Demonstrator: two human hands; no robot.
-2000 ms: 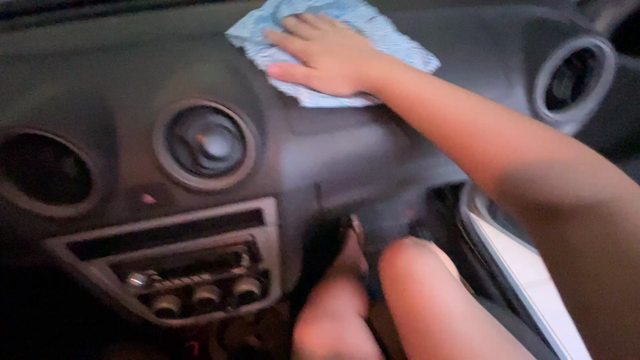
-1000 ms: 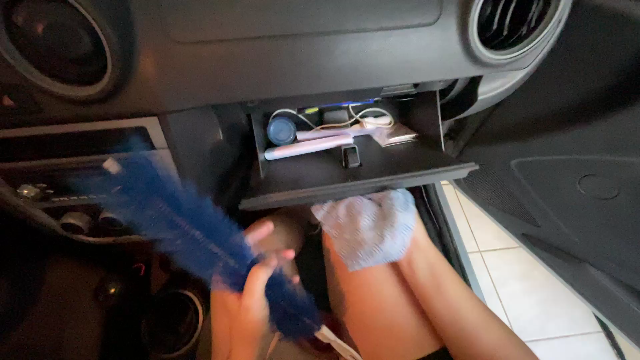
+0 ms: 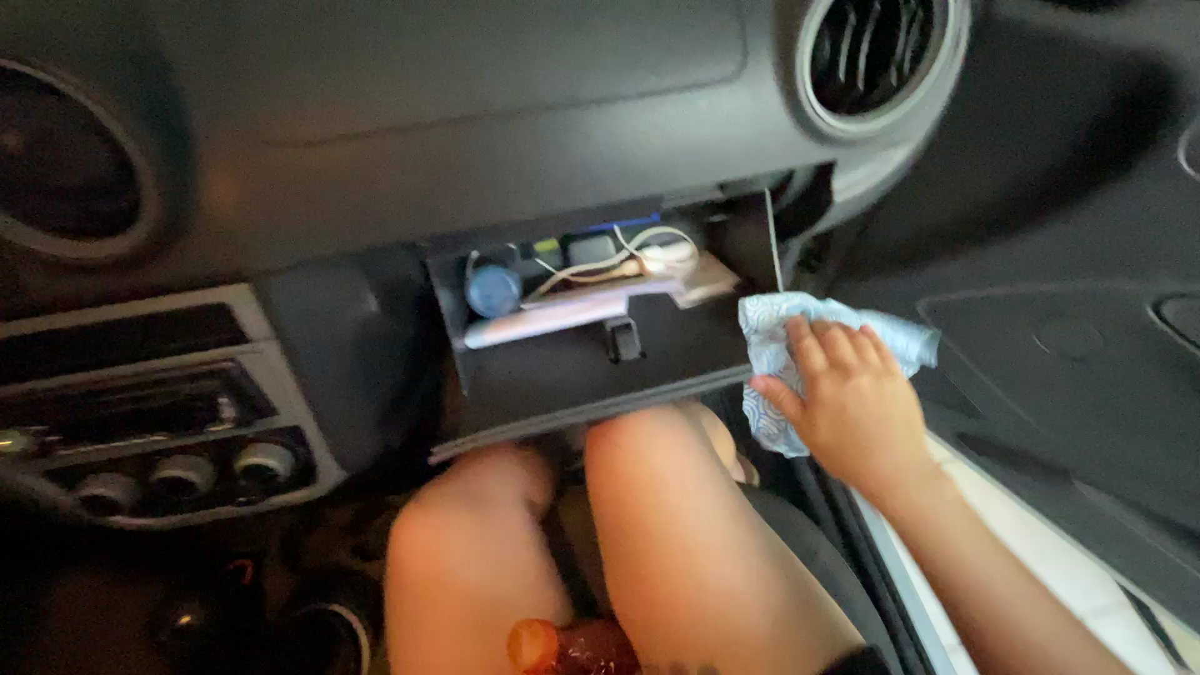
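Note:
My right hand (image 3: 853, 403) holds a light blue patterned cloth (image 3: 773, 361) against the right end of the lowered glove box door (image 3: 581, 394). Inside the glove box lie a blue round-ended item (image 3: 493, 290), a coiled white cable (image 3: 600, 272), and papers or a booklet (image 3: 562, 317). A dark latch (image 3: 623, 337) sits on the inner face of the door. My left hand is out of view.
An orange-capped bottle (image 3: 533, 645) rests between my thighs. Control knobs (image 3: 184, 476) are at the left, a round air vent (image 3: 877, 61) at the upper right. The car door (image 3: 1050, 281) stands open over a pale floor.
My right hand and the cloth have moved from below the glove box door to its right end. My left hand and the blue fluffy duster have gone out of view.

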